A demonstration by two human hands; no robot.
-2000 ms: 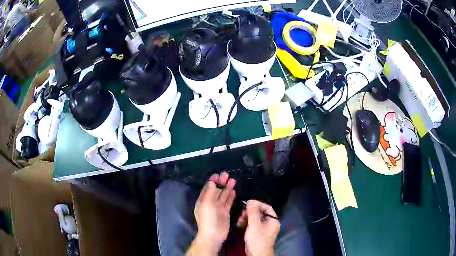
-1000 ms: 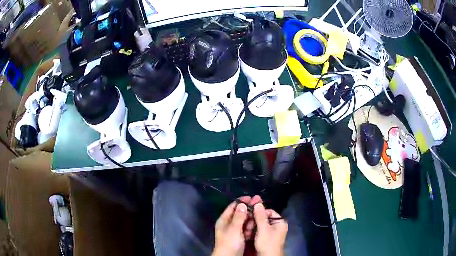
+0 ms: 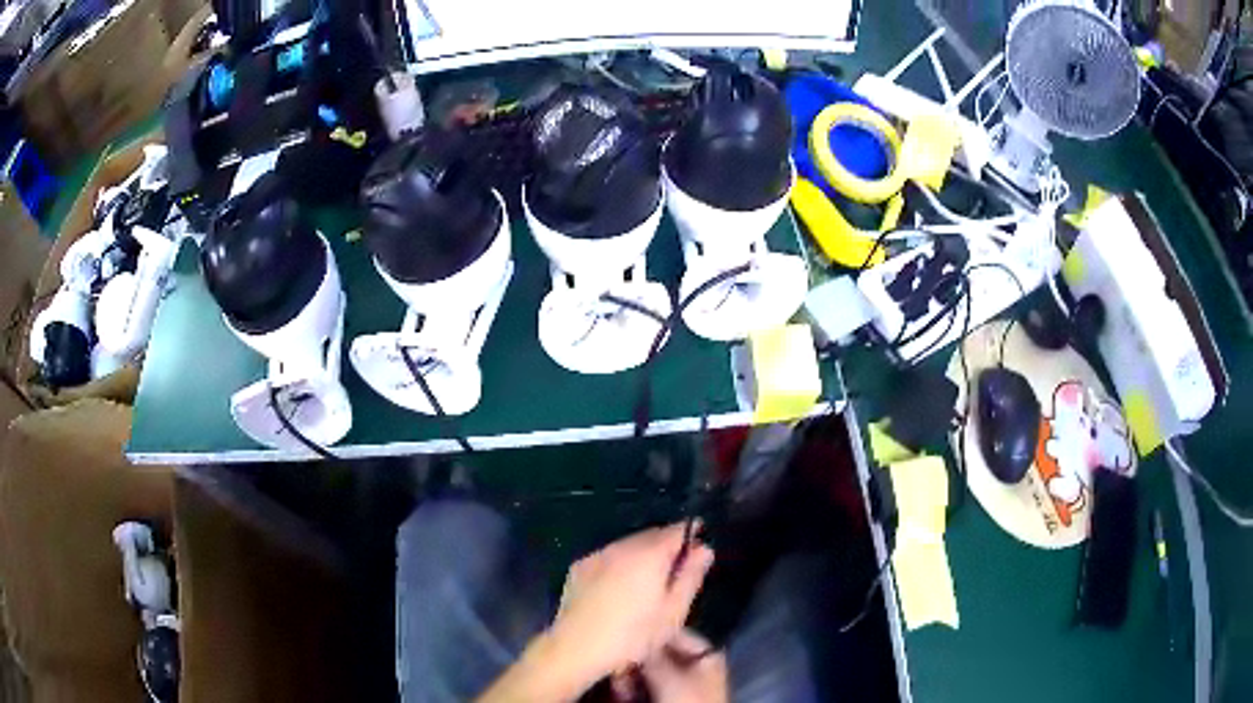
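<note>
Several security cameras [image 3: 594,165] with black ball heads and white bases stand in a row along the bench's front edge. Black pigtail cables [image 3: 646,392] run from their bases over the edge. My left hand [image 3: 625,604] is below the edge, over my lap, with a thin dark cable at its fingertips. My right hand [image 3: 684,673] is lower and slightly right, partly behind the left hand, blurred and cut by the bottom edge. A dark bit shows between the hands; what the right fingers do is hidden.
A bright monitor [image 3: 625,28] stands behind the cameras. Tape rolls [image 3: 855,148], a power strip [image 3: 962,295] and a fan [image 3: 1072,69] are at the right. A mouse [image 3: 1007,426], a white carton [image 3: 1147,316] and a dark slab [image 3: 1106,549] lie further right. Cardboard bins [image 3: 83,481] are at the left.
My hands were together at the fingertips a second ago. Now my left hand is turned and reaches up and right, and my right hand is lower. The view has shifted slightly.
</note>
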